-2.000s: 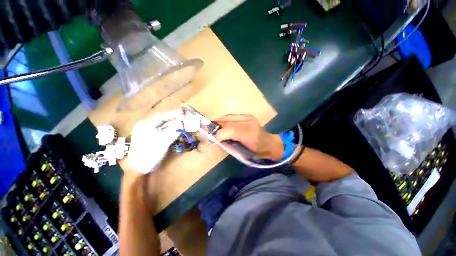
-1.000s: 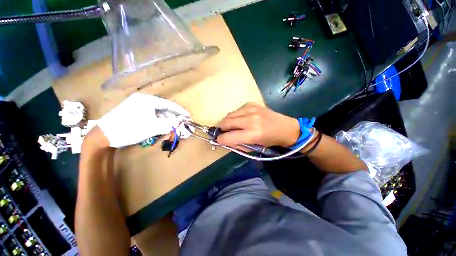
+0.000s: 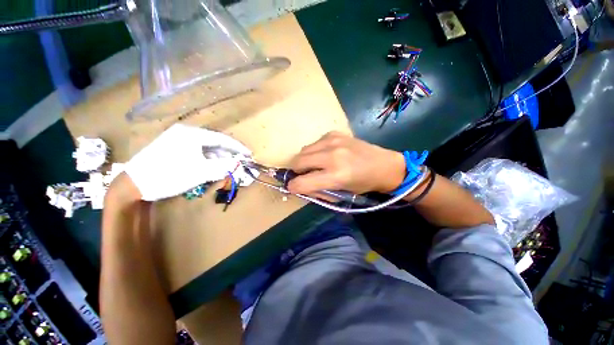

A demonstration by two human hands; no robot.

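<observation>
My left hand (image 3: 185,162), in a white glove, is closed on a white plastic housing (image 3: 247,176) above the tan work board (image 3: 222,236). Red and blue lead wires (image 3: 231,191) with a dark part hang below it, and a bit of green circuit board (image 3: 195,191) shows under the glove. My right hand (image 3: 323,168), bare with a blue wrist strap (image 3: 413,170), grips the soldering iron (image 3: 283,176) by its dark handle. The iron's tip points left to the housing in my left hand. Whether it touches is too small to tell.
A clear fume cone (image 3: 202,67) stands over the board's back. Loose white housings (image 3: 91,153) lie at its left edge. A black compartment tray (image 3: 71,293) is lower left. Loose lead wires (image 3: 405,91) lie on the green mat at right. A clear plastic bag (image 3: 505,195) rests on a black bin.
From two seconds ago, the view has shifted and the hands sit lower under the cone. Over the last second the hands and iron have hardly moved, with both grips kept.
</observation>
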